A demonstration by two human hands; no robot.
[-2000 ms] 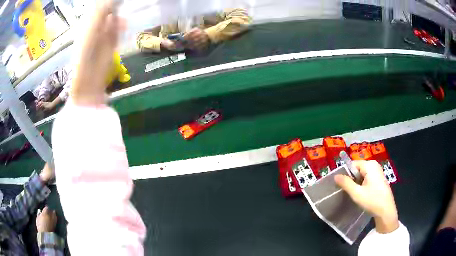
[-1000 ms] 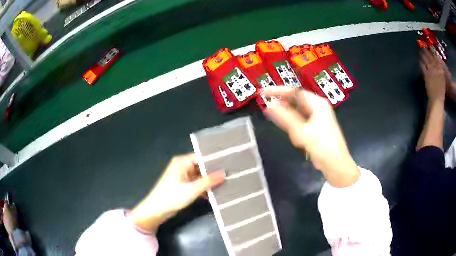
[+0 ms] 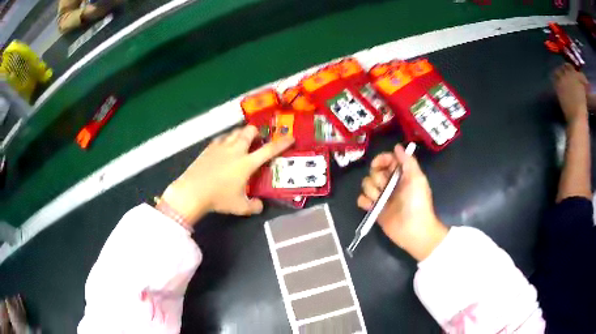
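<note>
A backing sheet (image 3: pixel 314 264) with a row of grey-brown adhesive rectangles lies on the dark bench, its lower end cut off by the picture's edge. Several red-and-orange housings (image 3: pixel 418 107) with white circuit boards lie overlapping above it. My left hand (image 3: pixel 219 173) rests on the left side of the pile, its fingers spread over the nearest housing (image 3: pixel 299 175), which lies sideways; whether it grips it is partly hidden. My right hand (image 3: pixel 402 202) holds silver tweezers (image 3: pixel 378 207) like a pen, tips down, just right of the sheet and touching nothing visible.
A green conveyor (image 3: pixel 170 85) with a white edge rail (image 3: pixel 140 150) runs behind the bench, carrying one red housing (image 3: pixel 97 122). A yellow object (image 3: pixel 25 68) stands at the far left. Another person's arm (image 3: pixel 575 137) is at the right, near red parts (image 3: pixel 563 44). Another hand shows at the lower left.
The sheet has left my left hand and lies on the bench. My left hand has moved up to the housings, and several have shifted or turned. The tweezers now point down toward the bench.
</note>
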